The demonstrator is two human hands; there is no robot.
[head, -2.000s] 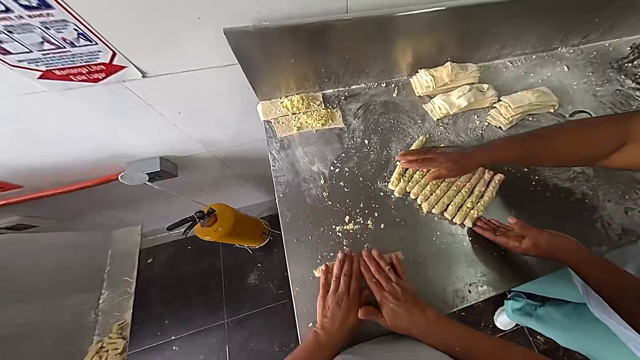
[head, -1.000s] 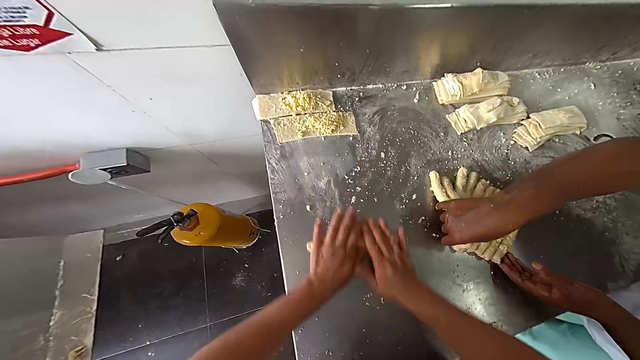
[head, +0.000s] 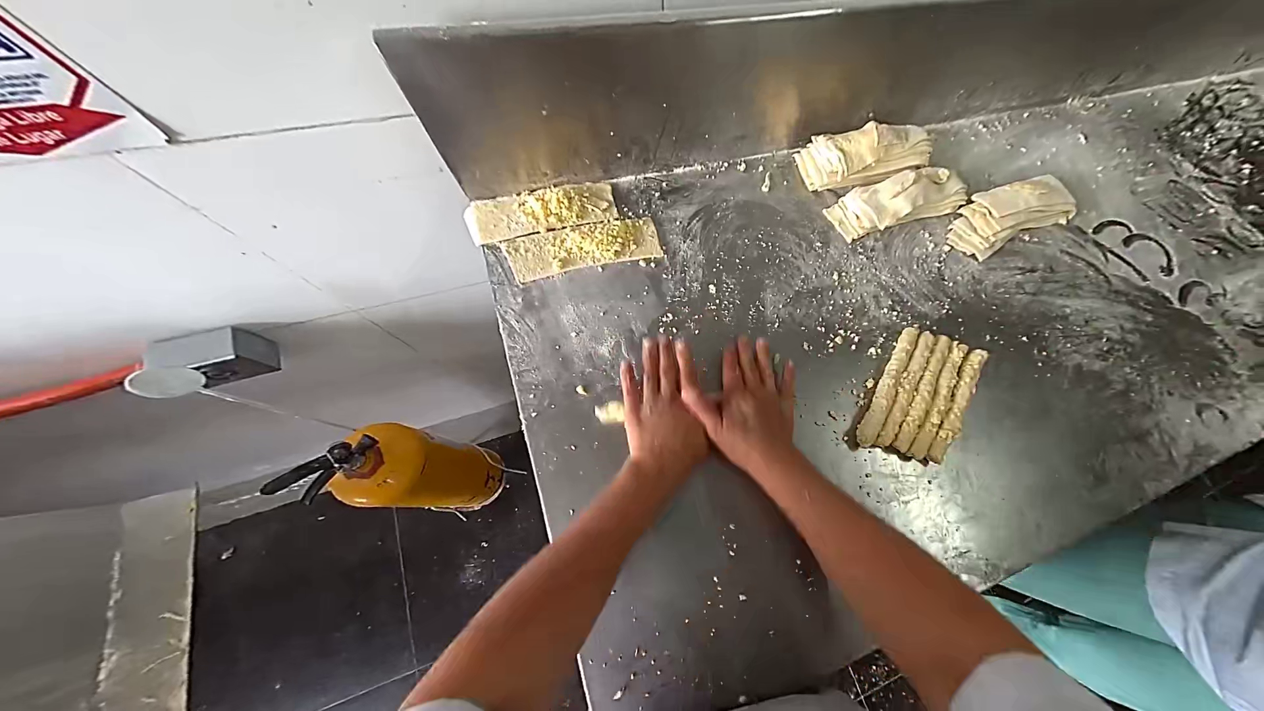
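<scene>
My left hand and my right hand lie side by side, palms down, on the steel worktable. A dough piece pokes out left of my left fingers; the rest of it is hidden under my hands. Right of my right hand lies a row of several dough sticks coated with crumbs. Two flat dough strips topped with grated yellow filling, probably cheese, sit at the upper left corner of the table. Farther back right are three folded stacks of dough sheets.
The worktable has a raised steel back panel and scattered flour and crumbs. Beyond its left edge stands a yellow fire extinguisher on the dark floor. A co-worker's light clothing shows at the lower right.
The co-worker's hands, earlier on the dough sticks, are out of view, and fewer sticks lie there. My hands stay side by side over the dough piece.
</scene>
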